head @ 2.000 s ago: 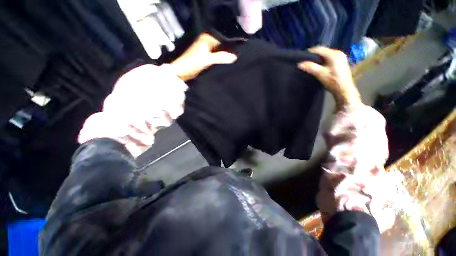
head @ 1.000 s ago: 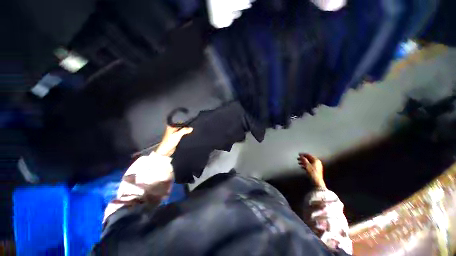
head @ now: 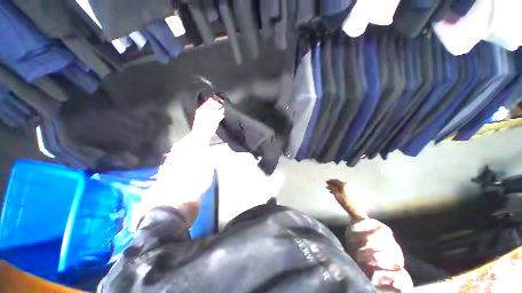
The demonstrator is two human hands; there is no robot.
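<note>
My left hand [head: 209,116] is closed around the top of a dark garment [head: 246,131] on a hanger, left of centre; it is overexposed and blurred. The hanger hook shows faintly above the fist. The garment hangs to the right of the hand, its lower end over the pale floor. My right hand [head: 337,186] is lower and right of centre, small, holding nothing, with its fingers slightly apart.
Navy, black and grey garments [head: 366,103] hang in a dense row at upper right, with more dark garments [head: 34,46] at upper left. A blue crate [head: 40,206] is at lower left. An orange-brown table edge [head: 486,280] shows at lower right.
My right hand has let go of the garment and moved down. My left hand holds the garment by its hanger top. The view has turned, showing more rails and the blue crate.
</note>
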